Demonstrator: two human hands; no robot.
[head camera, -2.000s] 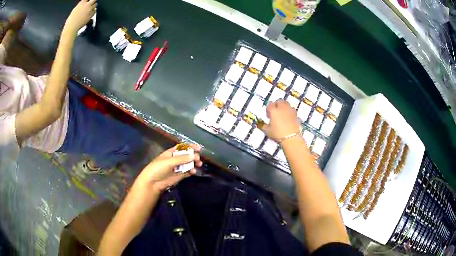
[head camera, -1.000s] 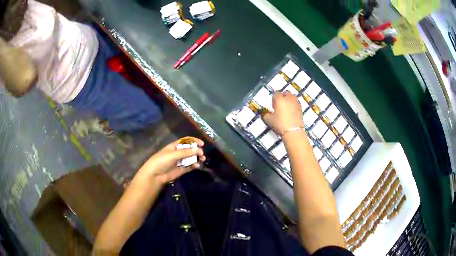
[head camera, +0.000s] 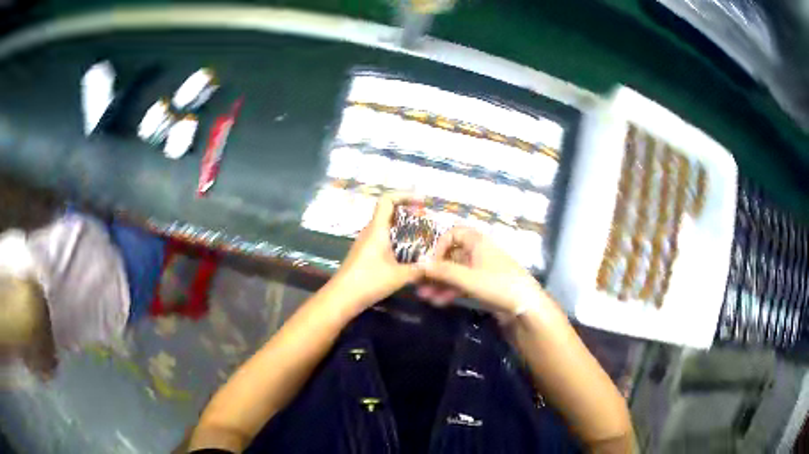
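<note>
The image is motion-blurred. The blister tray (head camera: 362, 160) lies on the dark green mat, with white cells and amber ends showing in rows. My left hand (head camera: 374, 257) holds a stack of pouch cells (head camera: 413, 234) over the tray's near edge. My right hand (head camera: 475, 270) is close against the stack from the right, fingers bent; whether it grips a cell is hidden by blur. The foam box (head camera: 583, 257), with brown rows of upright cells (head camera: 640, 222), stands right of the tray.
Loose cell stacks (head camera: 181, 135) and a red and white pen (head camera: 215, 151) lie at the left. A white piece (head camera: 98, 96) lies beyond them. Black trays (head camera: 770, 266) are right of the foam box. A person in a pale top (head camera: 89, 275) and a red stool (head camera: 204, 282) are at lower left.
My right hand has left the tray pockets and come back to my left hand. My left hand with the stack has moved right and up to the tray's near edge. The view has turned.
</note>
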